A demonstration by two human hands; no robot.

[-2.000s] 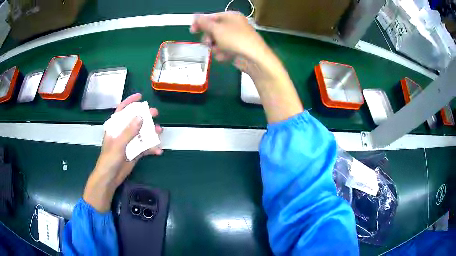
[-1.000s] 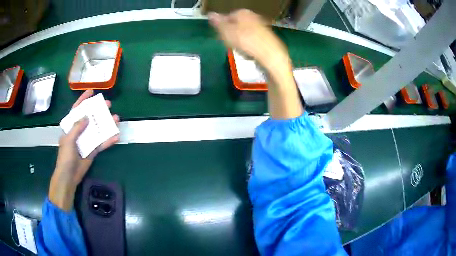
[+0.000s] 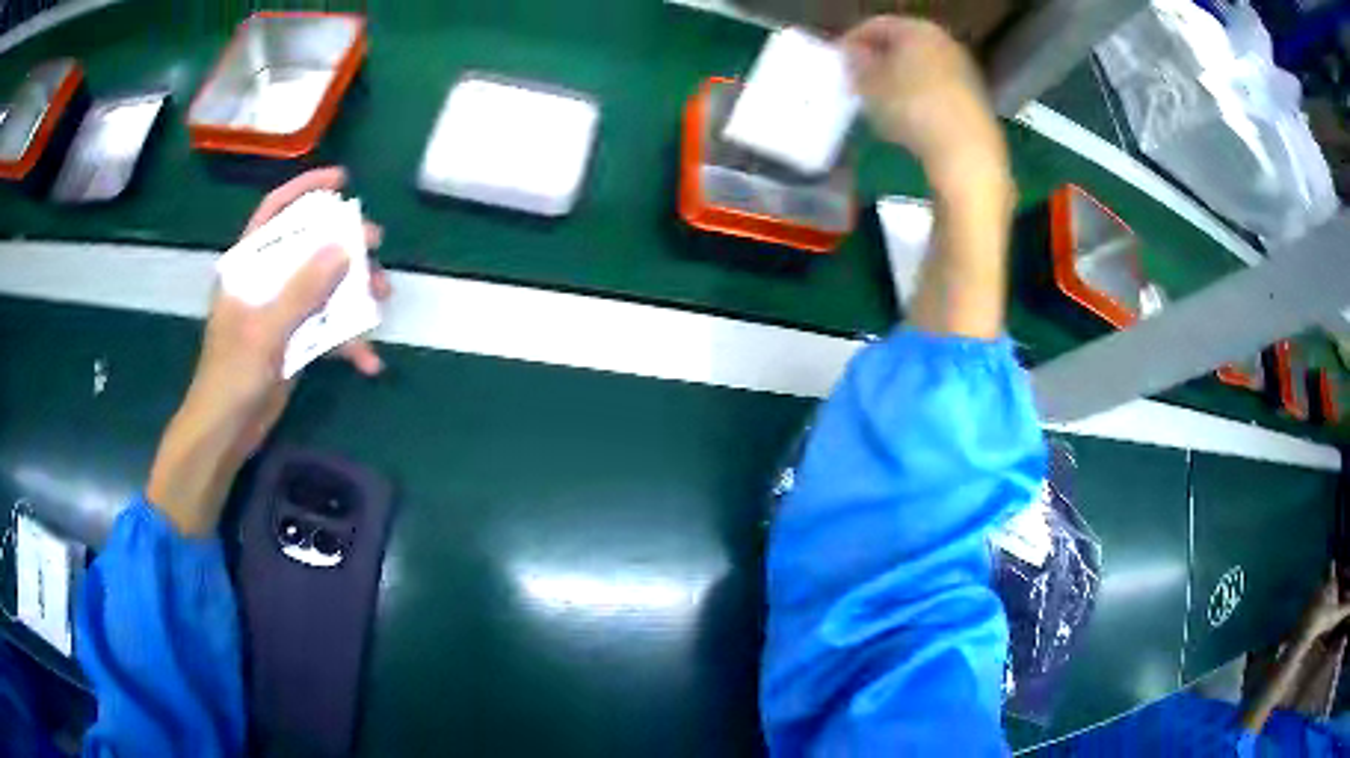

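Observation:
My left hand (image 3: 304, 289) holds a fanned stack of white cards (image 3: 314, 267) above the near rail, thumb on top. My right hand (image 3: 921, 92), slightly blurred, holds a single white card (image 3: 797, 101) by its right edge. The card is tilted over the open tin with the orange-red rim (image 3: 770, 215), covering part of its opening. The tin's silver inside shows below the card. Another open tin (image 3: 281, 86) stands at upper left with something whitish inside. A silver-white lid (image 3: 511, 144) lies between the two tins.
More tins (image 3: 1093, 255) and lids (image 3: 111, 145) lie along the green belt. A pale rail (image 3: 592, 336) edges it. A grey metal post (image 3: 1184, 333) crosses at right. A dark phone (image 3: 311, 592) and a plastic bag (image 3: 1048, 592) lie on the bench. Another person's hand (image 3: 1318, 622) shows at far right.
My right hand, seen empty over the belt earlier, now holds a card over a tin. Tins and lids have shifted left since the first frame. My left hand still holds the stack.

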